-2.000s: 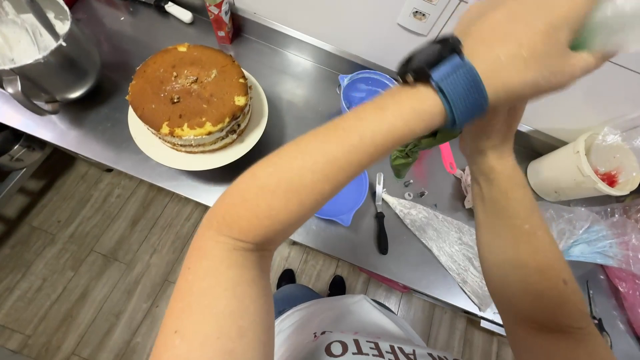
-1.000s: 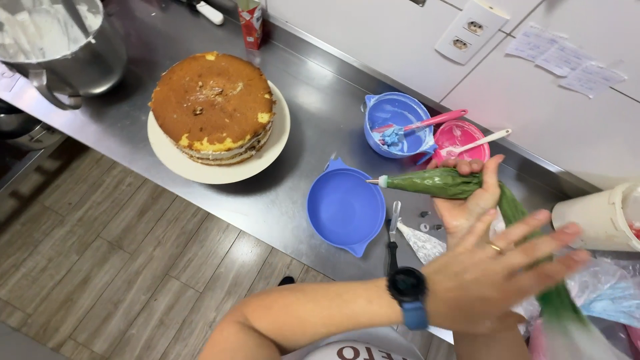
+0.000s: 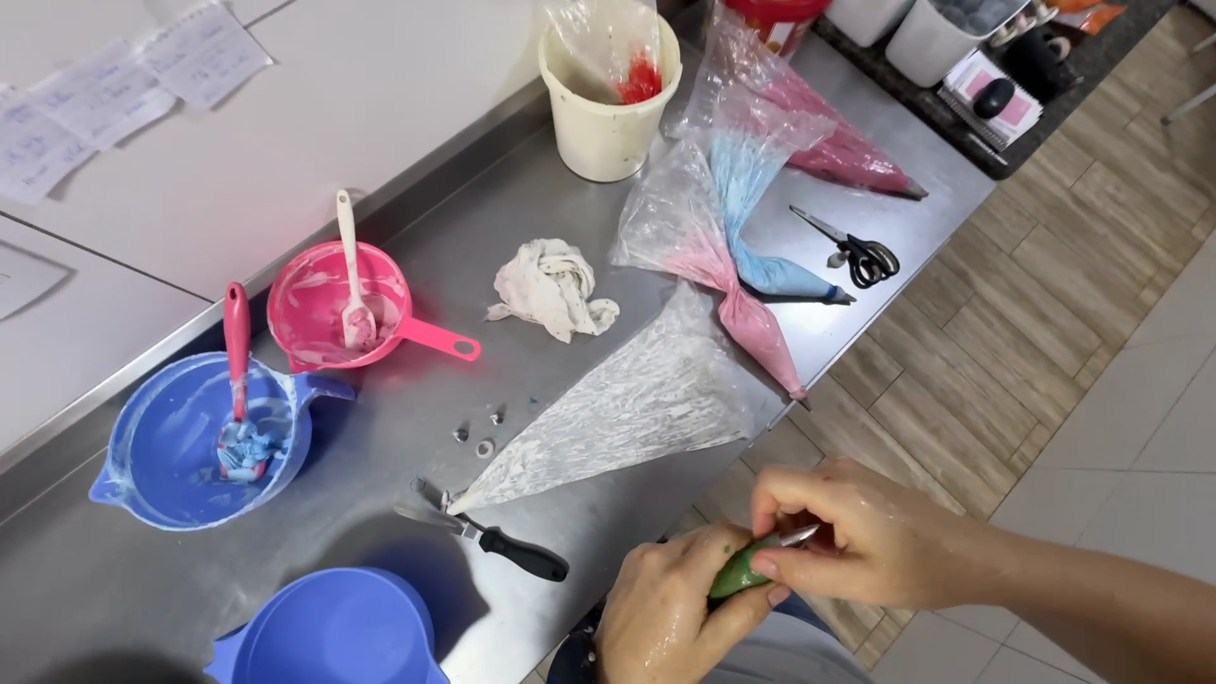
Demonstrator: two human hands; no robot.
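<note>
My left hand [image 3: 670,608] grips a piping bag of green cream [image 3: 741,573] near its tip, in front of the steel counter's edge. My right hand [image 3: 855,537] pinches the metal piping nozzle [image 3: 796,537] at the bag's end with thumb and fingers. Left of my hands, an offset spatula with a black handle [image 3: 522,554] lies beside the tip of a flattened, white-smeared piping bag [image 3: 617,399]. Several small metal nozzles [image 3: 461,433] lie near that bag. Filled pink [image 3: 760,342], blue [image 3: 779,275] and dark pink piping bags [image 3: 855,161] rest farther right, with black-handled scissors [image 3: 866,261].
Blue bowls stand at the left, one with a pink spatula [image 3: 204,442], the other at the bottom edge [image 3: 332,627]. Behind them is a pink handled bowl [image 3: 337,304]. A crumpled cloth [image 3: 554,290] and a cream-coloured bucket [image 3: 610,119] are on the steel counter [image 3: 418,214].
The view has swung right, away from the cake. My hands have come together at the tip of the green piping bag; a second ago one hand held it and the other was spread open.
</note>
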